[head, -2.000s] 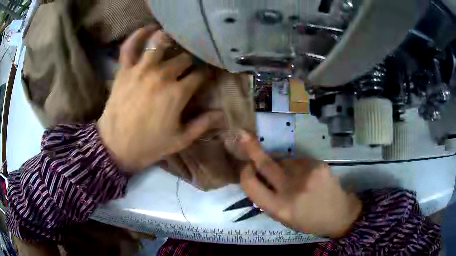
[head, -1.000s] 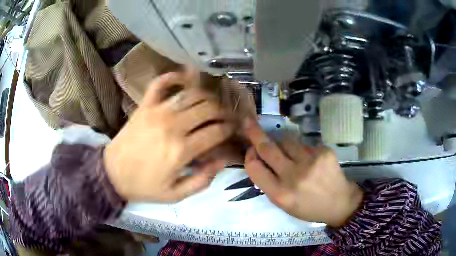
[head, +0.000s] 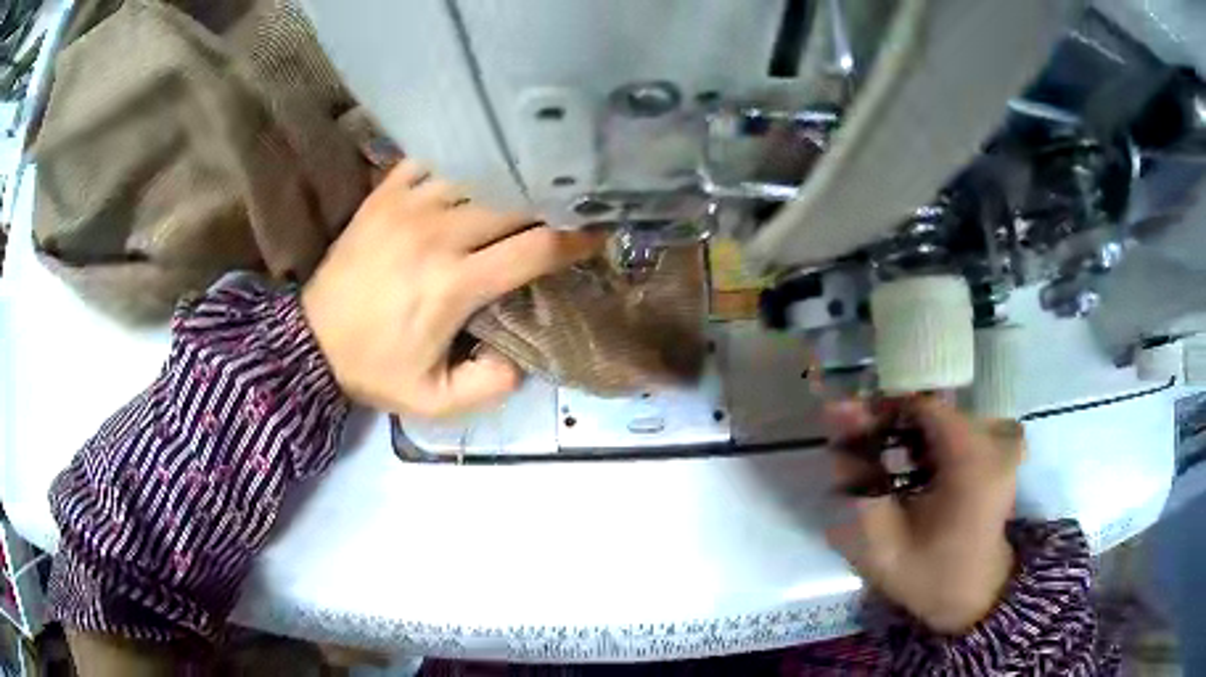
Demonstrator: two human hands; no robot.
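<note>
The brown corduroy garment (head: 172,172) is heaped on the left. Its narrow end (head: 622,324) lies under the machine head, at the presser foot (head: 636,251). My left hand (head: 423,291) holds this end from the left, with the index finger beside the foot and the thumb at the cloth's lower edge. My right hand (head: 932,509) is blurred, at the lower right, off the cloth. It is closed around the small dark thread snips (head: 901,460), which are mostly hidden by the fingers.
The pale machine head (head: 661,66) fills the top centre. A cream ribbed tension knob (head: 923,331) stands just above my right hand. The metal slide plate (head: 644,418) lies below the cloth. The white table (head: 556,542) has a ruler along its curved front edge.
The cloth end has gone under the presser foot, with my left hand beside it. My right hand has left the cloth and moved right with the snips. The view has shifted.
</note>
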